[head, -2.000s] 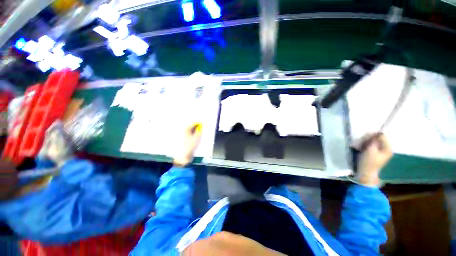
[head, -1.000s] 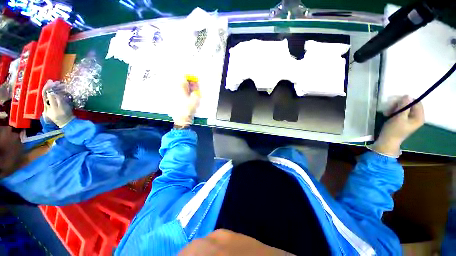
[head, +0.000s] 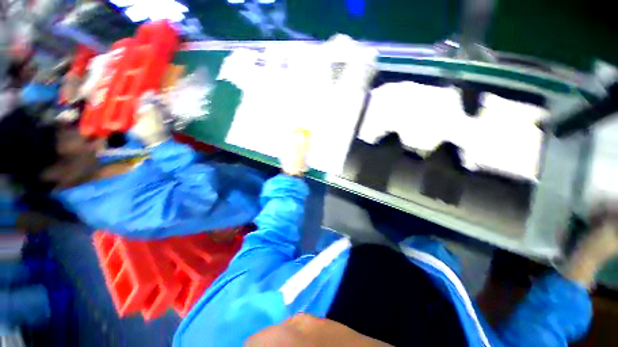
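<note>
My left hand (head: 295,153), with a yellow-orange finger cot, rests over the white work sheet (head: 271,101) left of the tray; its finger posture is too blurred to tell. My right hand (head: 598,245) is a blur at the right, beside the tray's near right corner. The fixture tray (head: 552,196) lies in front of me. In it sits the white scalloped block (head: 420,112) on the dark base pad (head: 406,177). The black electric screwdriver (head: 588,116) lies across the tray's right side, cut off by the picture's edge.
A person in a blue smock (head: 169,193) sits at my left, a hand near a crinkled clear plastic pile (head: 191,98). Red bins (head: 129,78) stand at the bench's left end; more red bins (head: 152,271) are below. Glowing lamps (head: 154,9) are beyond.
The view has swung left, so bench and tray appear shifted right and tilted. My left hand stays over the white sheet. My right hand stays near the tray's right corner, now blurred.
</note>
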